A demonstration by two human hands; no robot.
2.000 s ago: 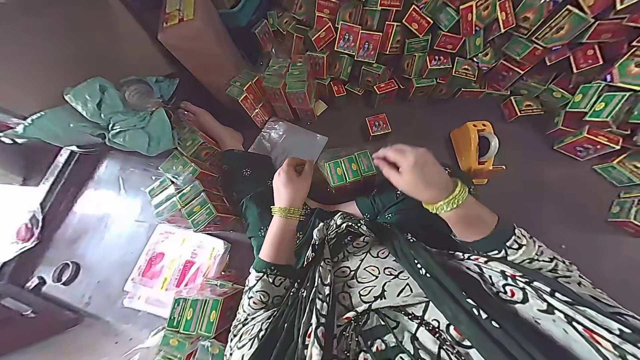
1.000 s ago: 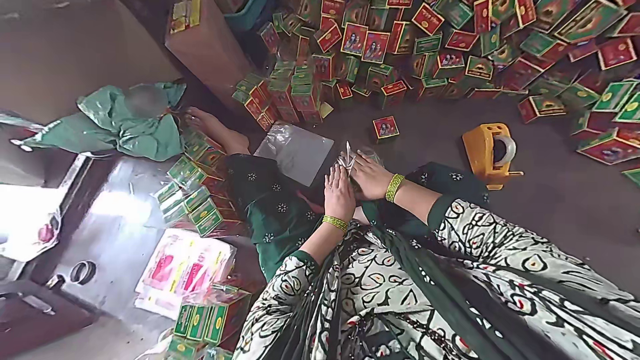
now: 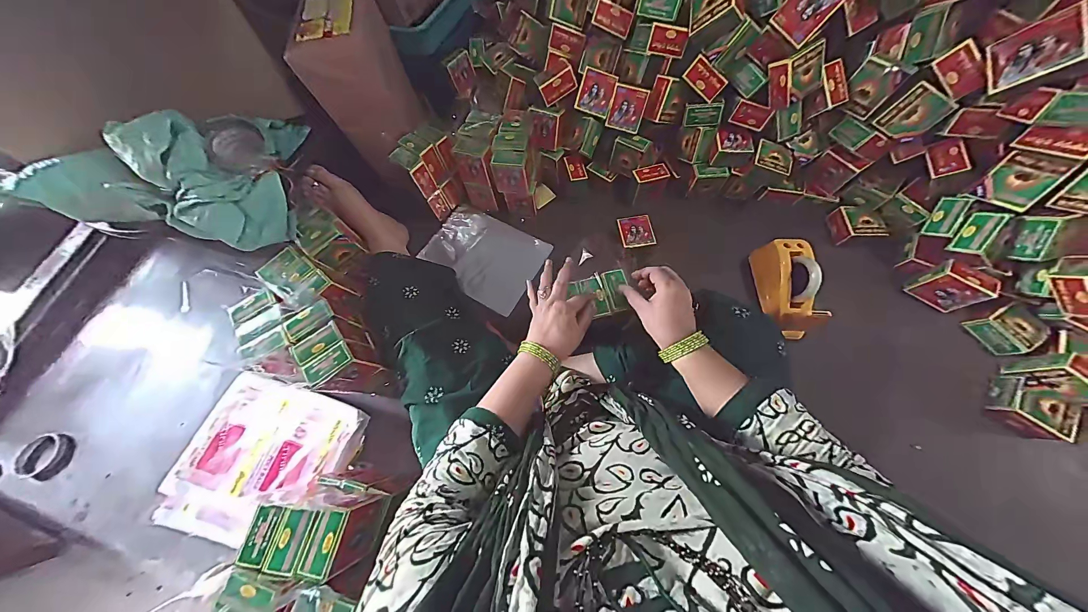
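Observation:
A small row of green and red cartons [image 3: 598, 291] in clear wrap lies in front of my lap, between both hands. My left hand [image 3: 558, 313] rests with spread fingers at the row's left end. My right hand [image 3: 661, 304] has its thumb and fingers closed at the right end, on the carton or its wrap; which one cannot be told. A flat sheet of clear plastic bags [image 3: 501, 262] lies left of the hands. One red carton [image 3: 636, 230] lies by itself beyond them. A yellow tape dispenser [image 3: 782, 285] stands on the floor to the right.
Many loose red and green cartons [image 3: 790, 110] cover the floor ahead and to the right. Wrapped carton packs [image 3: 319, 340] stand left of my leg, near printed plastic packaging [image 3: 263, 455], a tape roll [image 3: 44, 456] and a green plastic bag [image 3: 204, 183]. A cardboard box [image 3: 353, 85] stands behind.
One second ago my hands were together over clear plastic; now they are apart, with the carton row showing between them. The single red carton and the tape dispenser have stayed on the floor.

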